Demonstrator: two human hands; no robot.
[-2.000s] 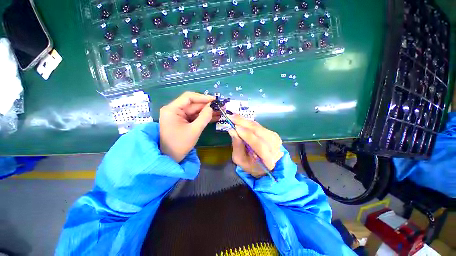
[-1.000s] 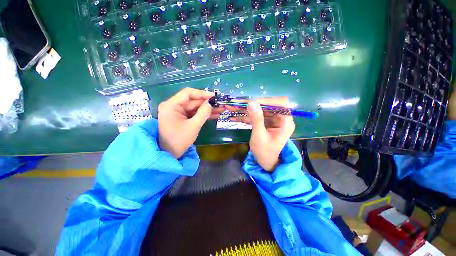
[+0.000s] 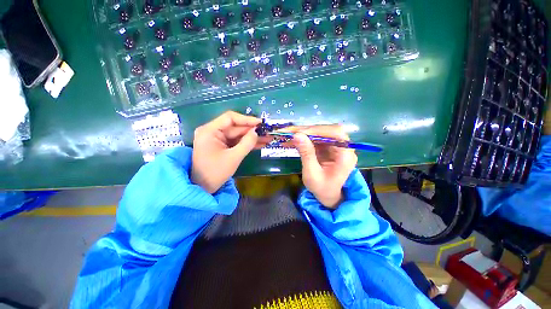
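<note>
My left hand [image 3: 222, 149] pinches a small dark module [image 3: 263, 128] between thumb and fingertips, above the bench's front edge. My right hand [image 3: 328, 162] holds blue tweezers [image 3: 356, 146] nearly level, their tip pointing left at the module. Whether the tip touches it is unclear. A white pad sheet [image 3: 280, 152] with dark marks lies partly hidden beneath my hands. Another such sheet [image 3: 158, 135] lies left of my left hand. White specks [image 3: 289, 104] are scattered behind the hands. A clear blister tray [image 3: 208, 98] with rows of dark modules lies beyond them.
A black blister tray [image 3: 492, 121] stands at the right, overhanging the green bench [image 3: 72, 166]. A smartphone [image 3: 33, 42], a white tag [image 3: 59, 79] and a crumpled plastic bag [image 3: 11, 108] lie at the left. A blue sleeve [image 3: 516, 202] and a red box [image 3: 481, 277] show at lower right.
Since two seconds ago, my right hand has turned the tweezers from steep to nearly level, handle to the right. In the last second they dipped slightly. My left hand has barely moved.
</note>
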